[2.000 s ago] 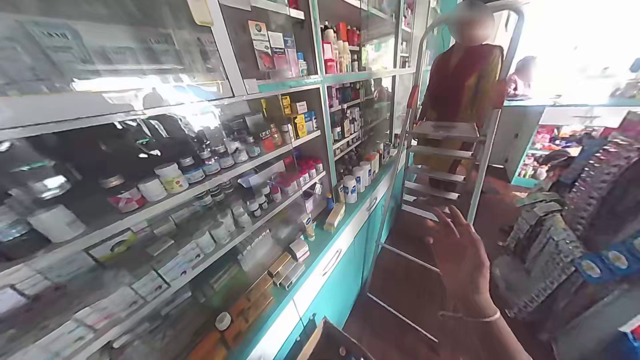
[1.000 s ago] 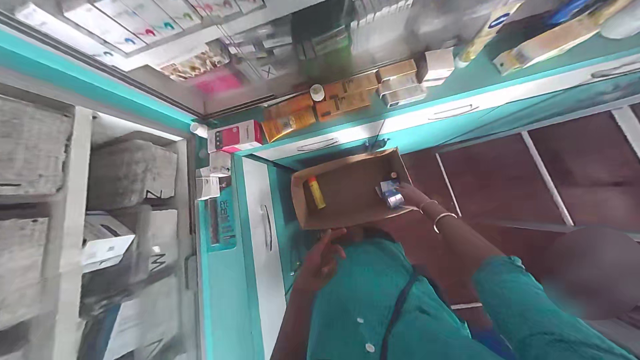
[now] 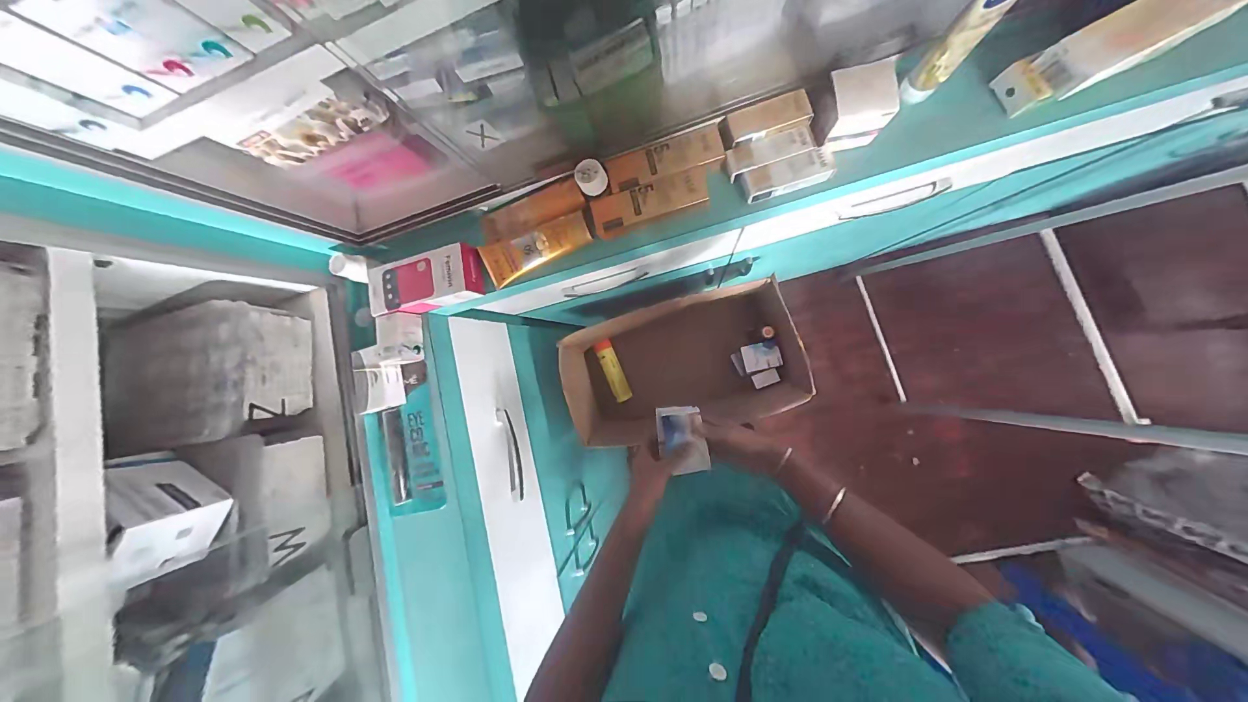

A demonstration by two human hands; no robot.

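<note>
Both my hands meet at a small blue-and-white carton [image 3: 680,437] just past the near edge of an open cardboard box [image 3: 682,375]. My left hand [image 3: 650,468] grips the carton from its left side. From the right, my right hand [image 3: 736,446] holds it too; its fingertips are partly hidden. Inside the cardboard box, a yellow tube-shaped pack with a red end [image 3: 613,370] leans at the left. Several small white-and-blue cartons [image 3: 760,359] lie at its right end, beside a small dark bottle [image 3: 768,333].
Orange-brown cartons [image 3: 651,202], a pink-and-white phone box [image 3: 426,279] and a white-capped container [image 3: 591,177] stand on the teal ledge beyond. White cabinet doors with handles [image 3: 510,453] flank the box. A metal ladder frame [image 3: 1092,327] lies across the right side. Wrapped packs fill shelves at left.
My right hand has come out of the cardboard box's right end toward me. My left hand, apart from it one second ago, now meets it at the carton.
</note>
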